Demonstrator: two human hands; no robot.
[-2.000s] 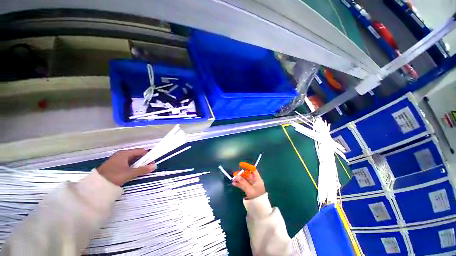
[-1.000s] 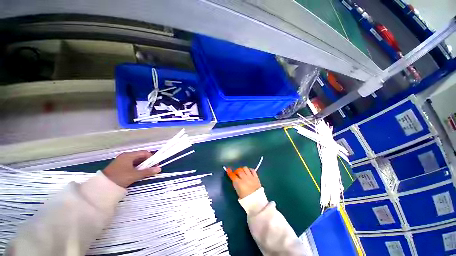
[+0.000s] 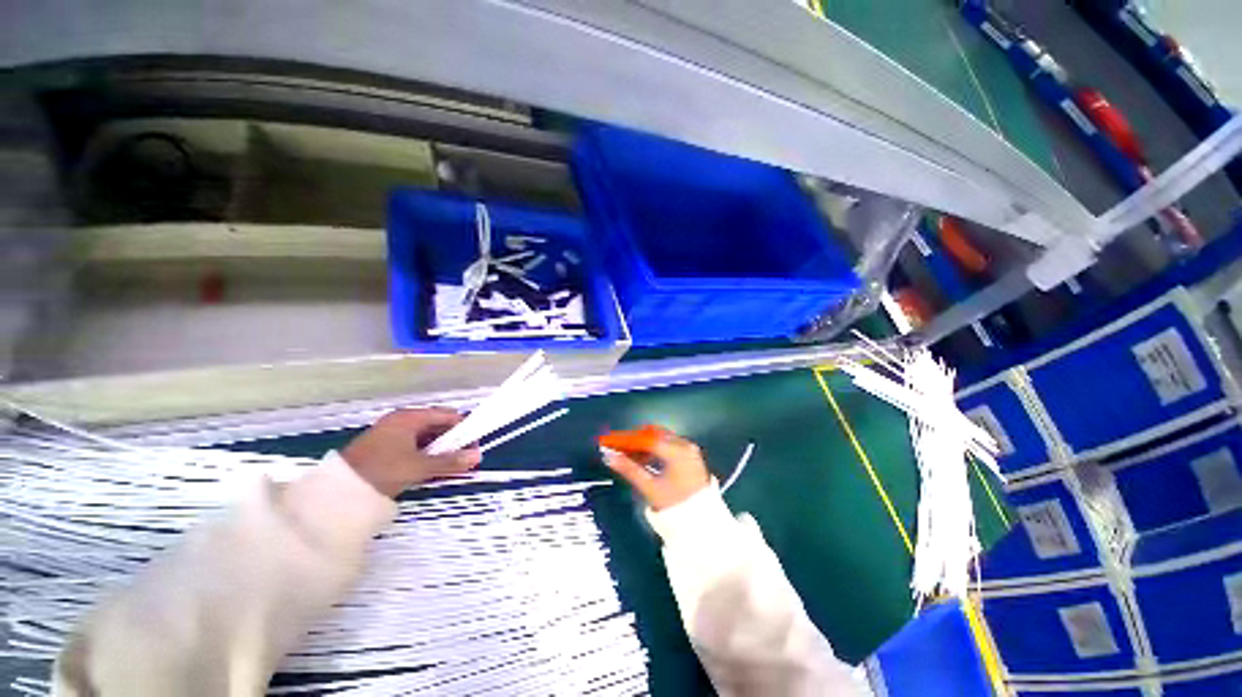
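Observation:
My left hand (image 3: pixel 409 452) holds a small fanned bunch of white tubes (image 3: pixel 507 406), their ends pointing up and right. My right hand (image 3: pixel 663 467) holds an orange cutter (image 3: pixel 629 440), partly hidden by the fingers, over the green mat. A white bit shows at the right fingertips and a thin white offcut (image 3: pixel 740 467) beside the hand. A wide flat layer of white tubes (image 3: pixel 504 586) lies below and left, partly under my left forearm.
A small blue bin (image 3: pixel 403 279) with white scraps and a deeper blue tote (image 3: pixel 736 302) stand behind the mat. A second white tube bundle (image 3: pixel 943 490) lies at the right, above a blue crate (image 3: pixel 933 660). A metal-edged shelf (image 3: pixel 763 116) crosses above.
The view has shifted, so the bench sits further right in the picture. My right hand has turned, its fingers closer around the orange cutter. My left hand still holds the bunch.

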